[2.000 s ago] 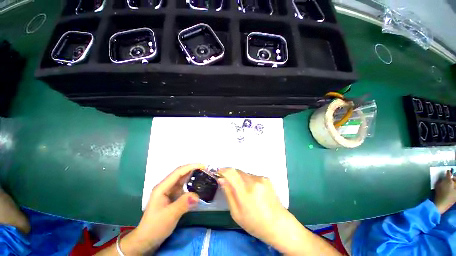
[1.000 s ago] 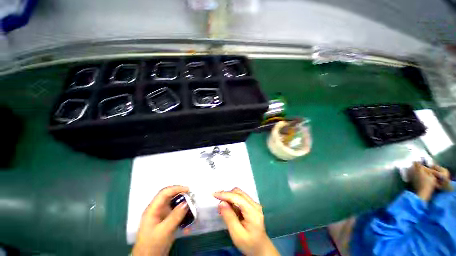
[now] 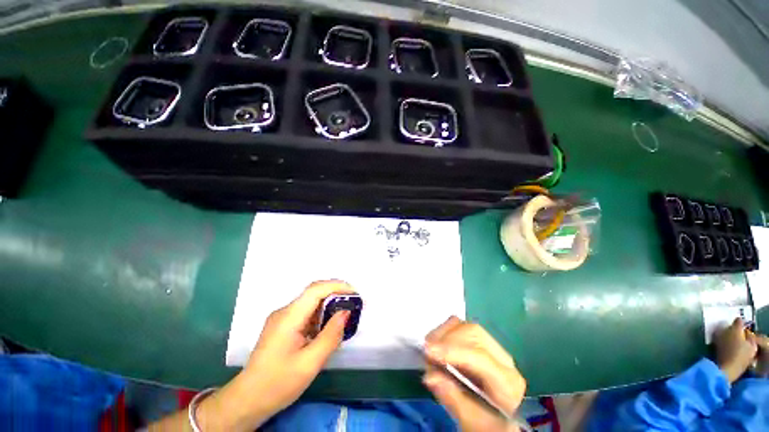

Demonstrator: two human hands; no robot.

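My left hand (image 3: 291,346) holds a black watch case (image 3: 341,315) with a silver rim over the white paper sheet (image 3: 287,261), its thumb over the case. My right hand (image 3: 472,367) grips slim metal tweezers (image 3: 462,377), right of the case and apart from it, by the paper's lower right edge. The tip points up left and is blurred; I cannot tell whether it holds anything. A cluster of tiny dark parts (image 3: 403,232) lies near the top of the paper.
A stacked black foam tray (image 3: 320,164) holds rows of cases behind the paper, with one front-right pocket empty. A tape roll (image 3: 523,240) with bagged items stands right. A smaller tray (image 3: 708,236), crumpled plastic (image 3: 658,84) and another person's blue sleeve (image 3: 683,401) are farther right.
Tweezers now show in my right hand, which has moved right, away from the case. My left hand still holds the case. The camera view has shifted back toward the front of the bench.
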